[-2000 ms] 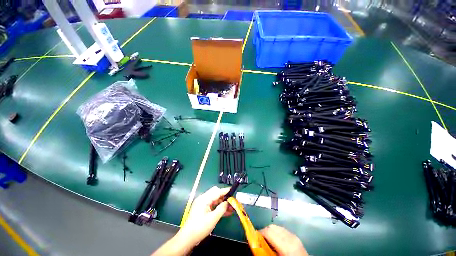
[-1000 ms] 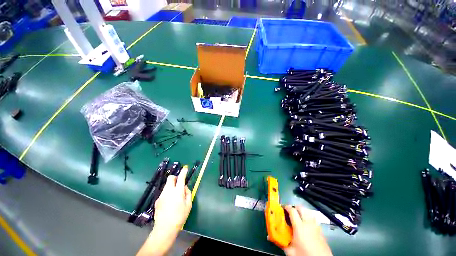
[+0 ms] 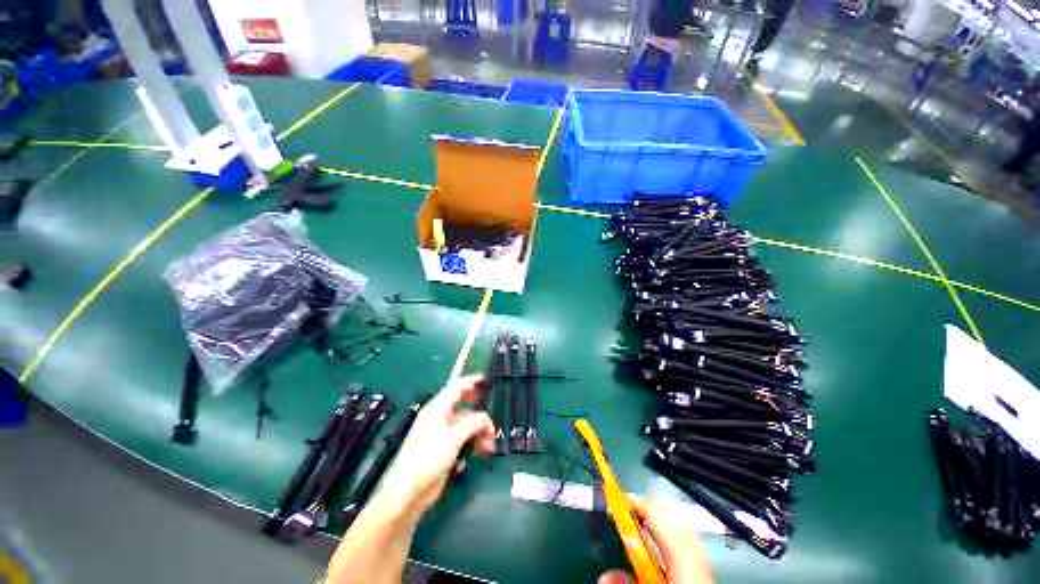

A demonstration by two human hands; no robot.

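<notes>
The small working group of black sleeved harnesses [image 3: 516, 399] lies near the centre, thin black tie tails sticking out to its right. My left hand [image 3: 439, 447] is at its left edge, fingers bent beside the leftmost harness; whether they grip it is unclear. My right hand [image 3: 675, 545] holds the orange cable tie gun [image 3: 617, 497], its nose pointing up and left, apart from the harnesses. The white measuring strip [image 3: 554, 492] lies between them, partly hidden by the gun. Tied harnesses [image 3: 334, 460] lie left of my left forearm, the rightmost partly hidden by it.
The main harness pile [image 3: 713, 359] lies right of centre, the blue tote [image 3: 661, 154] behind it. An open carton [image 3: 473, 268] stands beyond the working group. A clear bag [image 3: 245, 297] lies left. A second pile [image 3: 990, 485] and white paper [image 3: 990, 382] are far right.
My left hand has left the tied group, where a harness now lies at its right side, and moved right to the working group. The gun has turned to show its narrow edge. The view has tilted up.
</notes>
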